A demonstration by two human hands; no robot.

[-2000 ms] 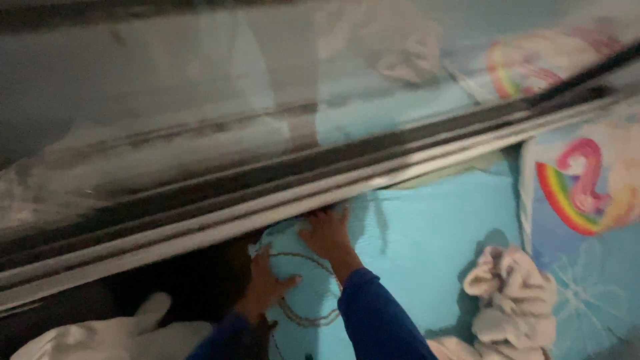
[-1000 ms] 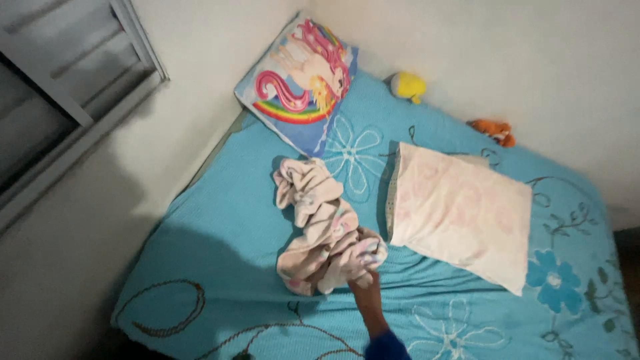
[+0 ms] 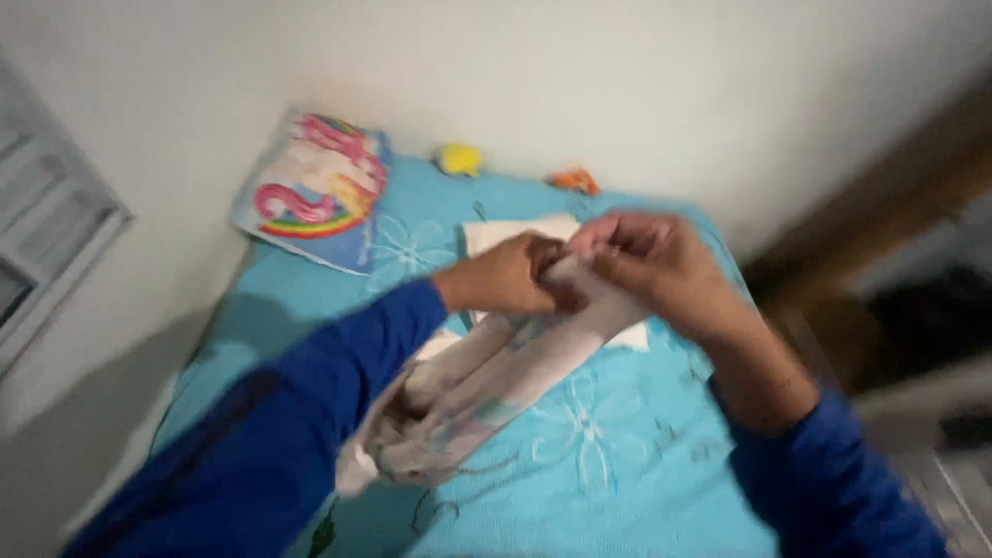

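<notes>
A pale fabric blanket with faint coloured patches [image 3: 496, 380] hangs in folds above the bed, its upper end between my two hands. My left hand [image 3: 519, 275] grips that end from the left. Close beside it, my right hand [image 3: 651, 267] pinches the same edge between thumb and fingers. The lower part of the blanket droops toward the near left in a bunch. Under it lies a turquoise bedspread with flower outlines [image 3: 604, 480]. Behind my hands, a pale pillow [image 3: 488, 236] is partly hidden. Motion blurs the fingertips.
A pillow with a unicorn and rainbow print [image 3: 318, 194] lies at the bed's far left corner. A yellow toy [image 3: 460, 159] and an orange toy [image 3: 575, 181] rest along the wall. A louvred window [image 3: 58, 225] is at left, a brown wooden post [image 3: 876, 186] at right.
The bunched blanket lay on the bed one second ago with one hand at it; now both hands hold it up, partly drawn out. Earlier, both hands were at the bed's edge near the window.
</notes>
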